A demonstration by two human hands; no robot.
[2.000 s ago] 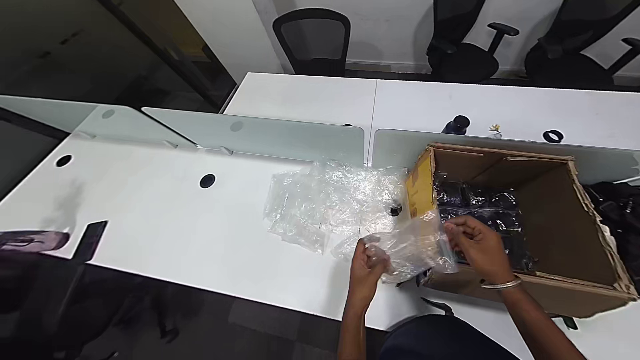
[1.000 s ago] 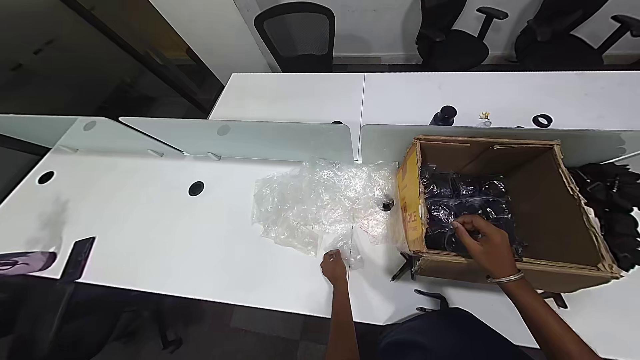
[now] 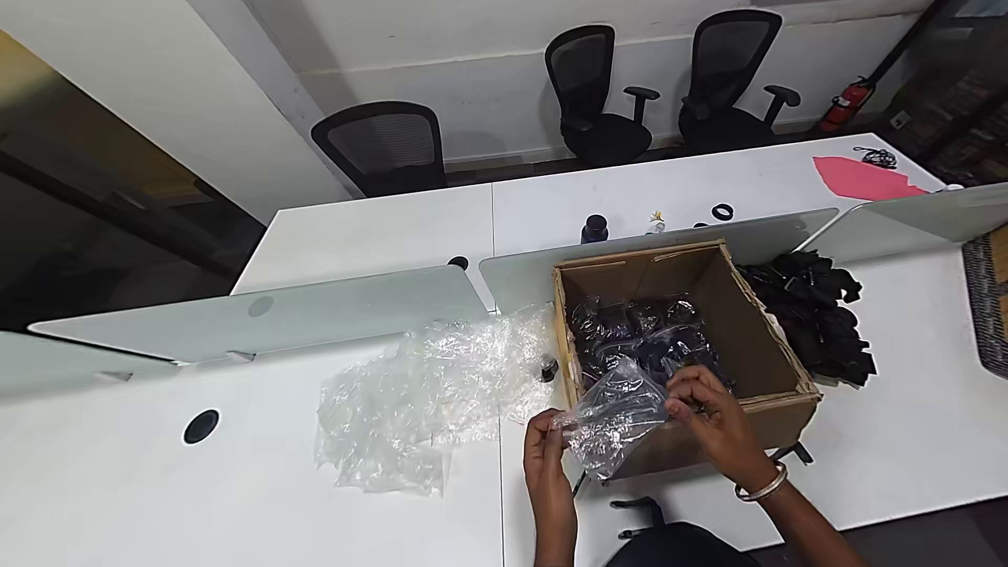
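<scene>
Between my two hands a clear plastic bag (image 3: pixel 618 417) is stretched over the near left corner of an open cardboard box (image 3: pixel 776 402). My left hand (image 3: pixel 549 453) pinches the bag's left edge, and my right hand (image 3: pixel 709 417) grips its upper right part, above the box's near wall. Inside the box lie several dark items in clear plastic wrapping (image 3: pixel 646 331). Left of the box, a spread heap of clear plastic bags (image 3: pixel 425 394) rests on the white desk (image 3: pixel 268 488).
Black straps or fabric pieces (image 3: pixel 819 315) lie right of the box. Frosted glass dividers (image 3: pixel 370 307) run behind it. Beyond stand a dark bottle (image 3: pixel 594 229), a black ring (image 3: pixel 722 212) and pink material (image 3: pixel 862 179). A black backpack or similar item (image 3: pixel 677 543) is at the near edge.
My left hand, near the desk's front edge a second ago, is now up beside the box with a clear bag stretched between both hands. The view has shifted to the right.
</scene>
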